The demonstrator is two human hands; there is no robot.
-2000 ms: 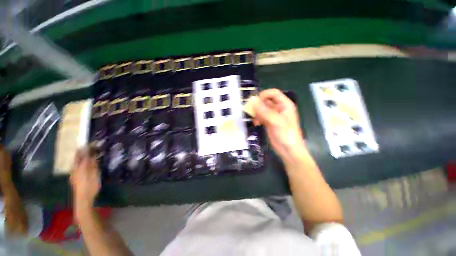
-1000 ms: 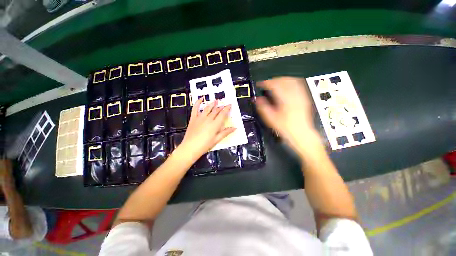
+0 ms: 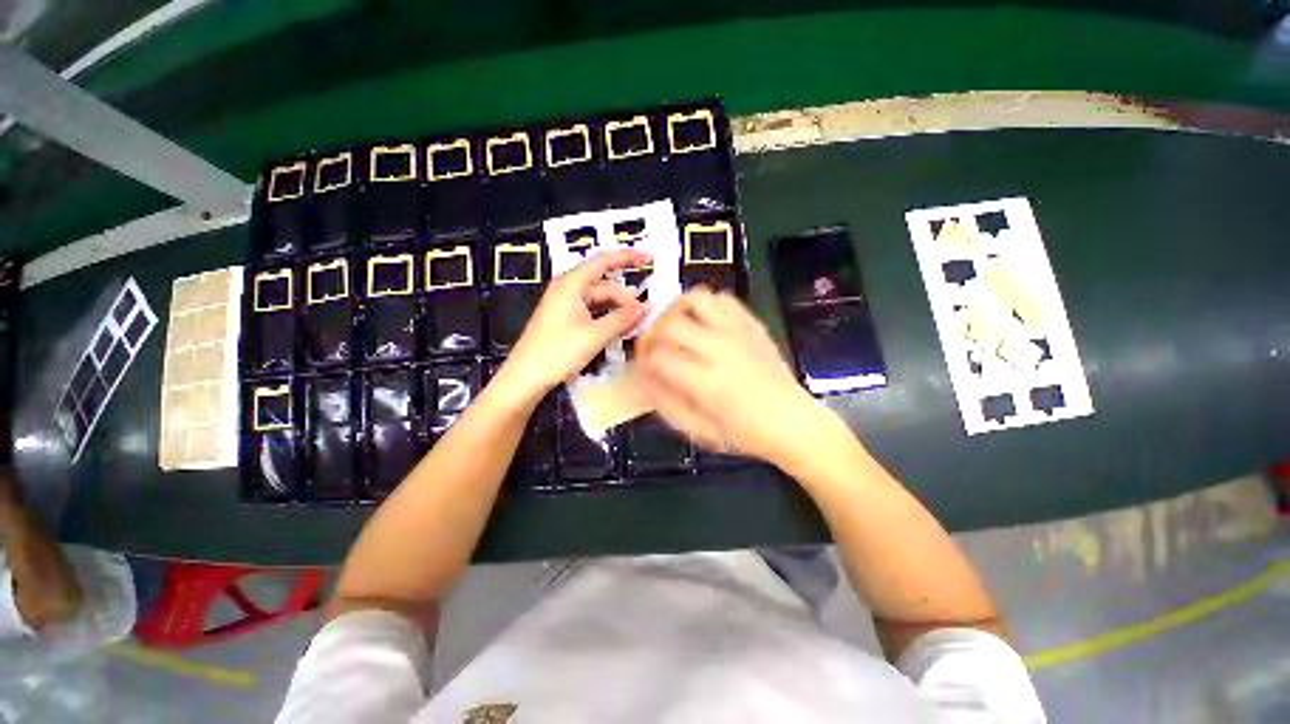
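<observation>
A white sticker sheet (image 3: pixel 658 219) with dark notched openings lies over the glossy black blister tray (image 3: pixel 425 495). A cream piece (image 3: pixel 617 402) shows at its lower part, below my hands, where the sheet's lower left edge looks bent. My left hand (image 3: pixel 577 323) is on the sheet with thumb and index finger curved toward each other. My right hand (image 3: pixel 712 371) is beside it, fingers bent inward over the sheet's right side. The fingertips of both hands nearly meet; what they pinch is hidden or too small to tell. Black parts with yellow borders fill the tray's upper rows.
A glossy black slab (image 3: pixel 828 311) lies right of the tray. Farther right, a used liner sheet (image 3: pixel 1064 333) carries cream scraps. Left of the tray are cream sticker sheets (image 3: pixel 198 368) and a white skeleton sheet (image 3: pixel 106 365). Another person's arm (image 3: pixel 40 566) is at the lower left.
My right hand has moved left from beside the tray to the sheet, uncovering the black slab. My left hand has changed from lying flat on the sheet to curved fingers.
</observation>
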